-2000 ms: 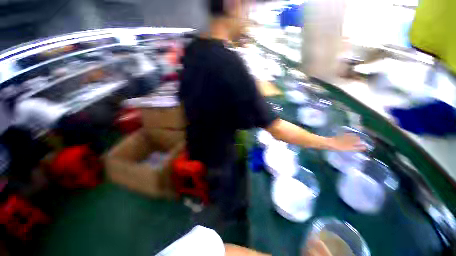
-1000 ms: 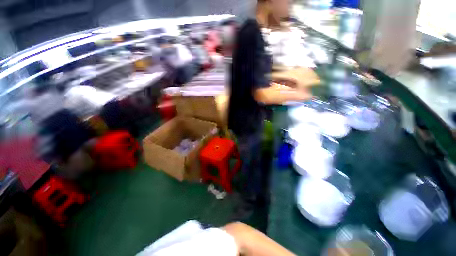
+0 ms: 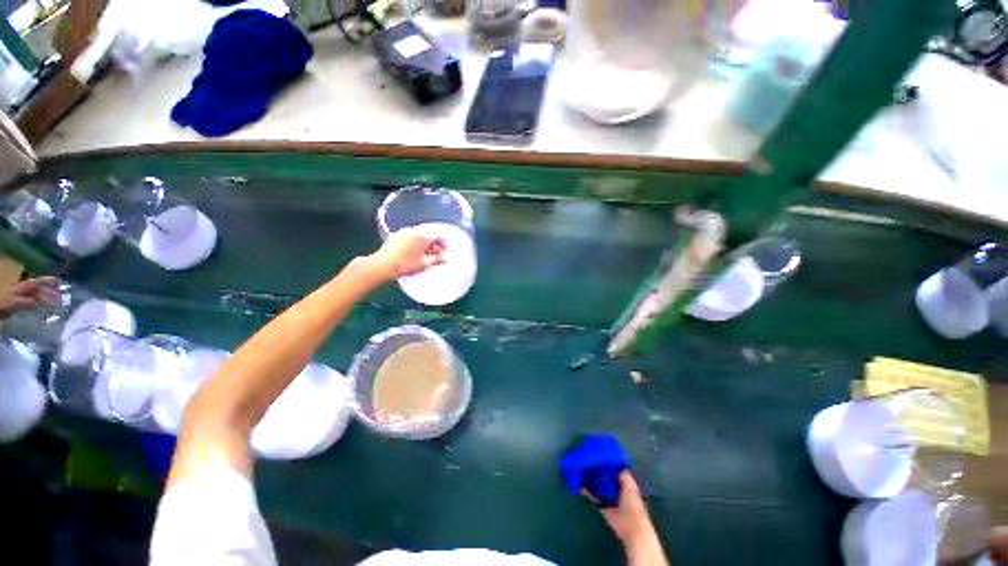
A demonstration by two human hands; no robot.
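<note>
My left hand is at a glass vessel with a clear upper part and white lower part, on the far side of the dark-green bench. Its fingers are over the vessel's white part; whether they grip it cannot be told. A vessel of beige compound stands nearer me, below that hand, with no hand on it. My right hand holds a crumpled blue cloth at the near side of the bench.
More white-bottomed vessels stand at left and at right, beside yellow sheets. A green post rises at right. The shelf holds a phone, a black device and spare blue cloth. Another person's hand is at far left.
The view has swung from the neighbour and floor at left to the bench in front. My left hand has left the beige-compound vessel and is at a far vessel. My right hand with the cloth has come into view.
</note>
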